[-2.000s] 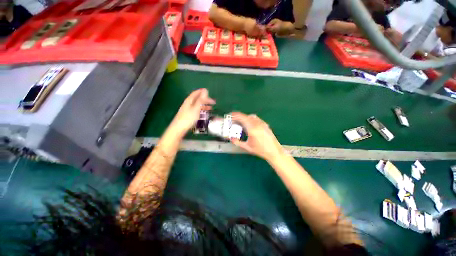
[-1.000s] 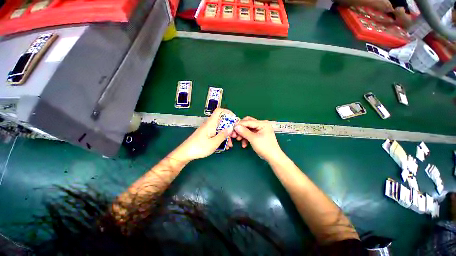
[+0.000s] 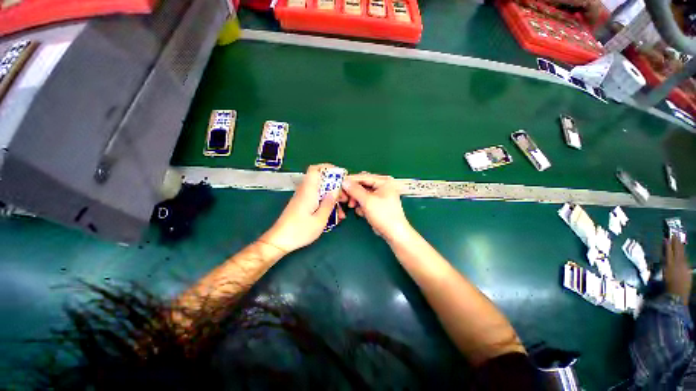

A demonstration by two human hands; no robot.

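Note:
My left hand [image 3: 306,210] holds a phone unit [image 3: 332,181] upright in view, its white keypad board with blue spots at the top and its dark screen partly hidden by my fingers. My right hand [image 3: 374,200] has its thumb and forefinger pinched at the right edge of the keypad board. Whether a small piece is between those fingertips cannot be told. Two similar phone units lie on the green belt beyond my hands, one at the left [image 3: 220,133] and one nearer [image 3: 272,144], keypad ends away from me.
A grey equipment case [image 3: 99,114] stands left, a black clump [image 3: 183,212] beside it. Open phone housings [image 3: 488,157] lie right. White flat parts [image 3: 603,286] lie near a neighbour's hand [image 3: 676,267]. Red phone trays [image 3: 347,19] and a white roll [image 3: 627,75] are beyond.
Two seconds ago both hands were farther out over the belt, beside the phone units. They came back nearer with one unit. Since one second ago the hands' hold looks much the same; the view has shifted.

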